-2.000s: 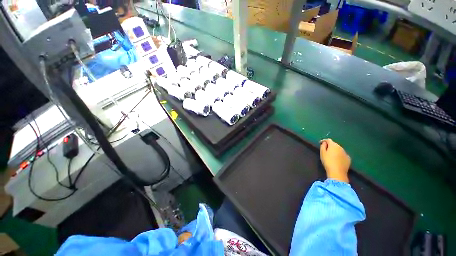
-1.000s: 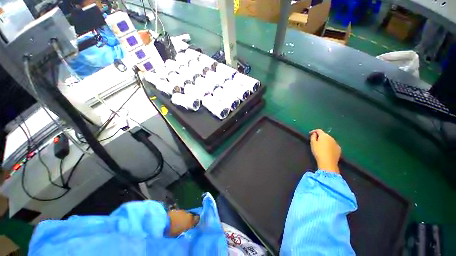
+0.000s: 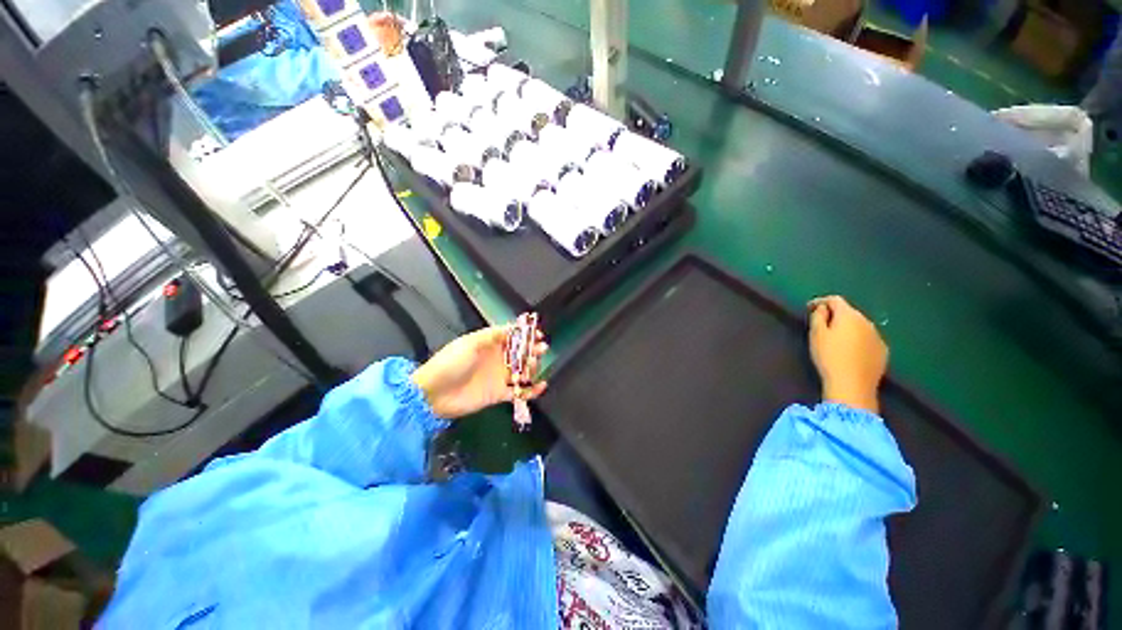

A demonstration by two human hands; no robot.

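Observation:
My left hand (image 3: 484,373) is palm up near the tray's left corner. It holds a small, narrow, red-and-white item (image 3: 522,359) with a pale lower end; I cannot tell what it is. My right hand (image 3: 849,351) rests at the far rim of the wide black tray (image 3: 689,406), fingers curled in; nothing shows in it, but the inside of the fist is hidden. The tray lies on the green bench in front of me.
Stacked black trays (image 3: 541,277) at the left hold rows of white cylindrical units (image 3: 565,222). Grey equipment with cables stands further left. A keyboard (image 3: 1073,219) and mouse (image 3: 990,169) lie at the far right. Dark tubes (image 3: 1061,591) lie at the lower right. A metal post stands behind the trays.
My left hand has come up and forward from near my lap, now showing the red-and-white item. My right hand has stayed at the tray's far rim. The camera view has shifted slightly.

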